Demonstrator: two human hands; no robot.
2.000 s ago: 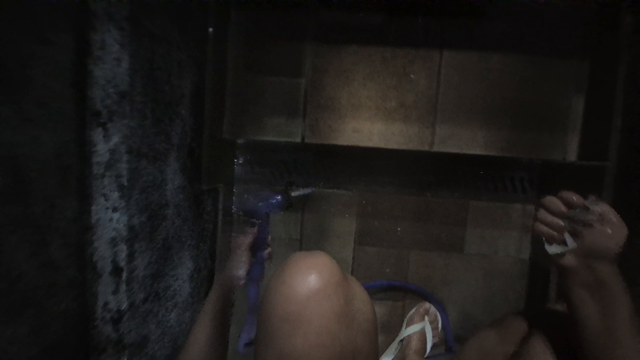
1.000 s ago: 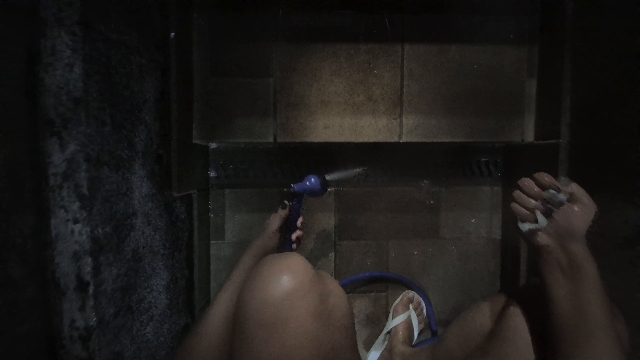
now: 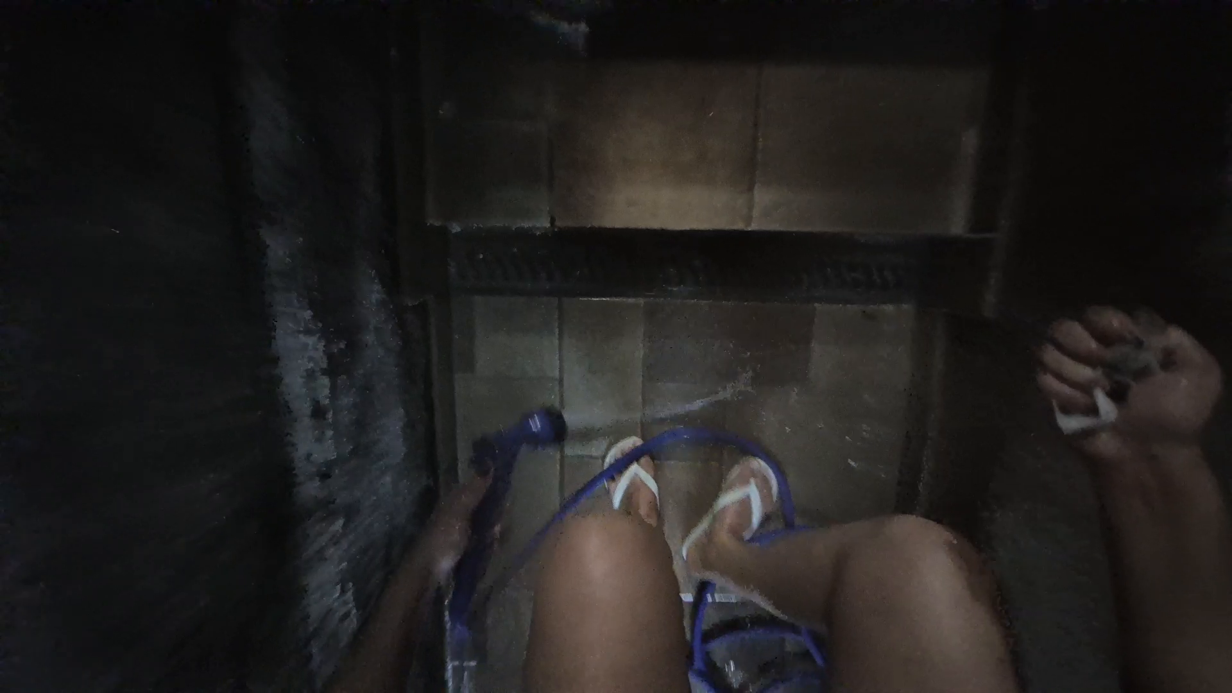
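Observation:
My left hand (image 3: pixel 472 525), dim and blurred at the lower left, is wrapped around the grip of a blue hose spray gun (image 3: pixel 525 433). A pale jet of water (image 3: pixel 674 409) leaves its nozzle toward the right, above the floor tiles. A blue hose (image 3: pixel 688 435) loops over and around my feet, with more coils lower down between my legs. On the right, my right hand (image 3: pixel 1131 375) is curled with its palm up around a small crumpled white and greyish item (image 3: pixel 1088 416), whose kind I cannot tell.
My feet wear white flip-flops (image 3: pixel 635 476). A dark slotted strip, perhaps a drain grate (image 3: pixel 674 271), crosses the floor, with larger tiles (image 3: pixel 654 144) beyond it. A rough dark wall (image 3: pixel 327 414) runs along the left; a raised edge (image 3: pixel 919 404) stands at the right.
My left hand has brought the spray gun nearer to me, and its jet now crosses the tiles on the near side of the slotted strip. My knees have parted, showing both feet.

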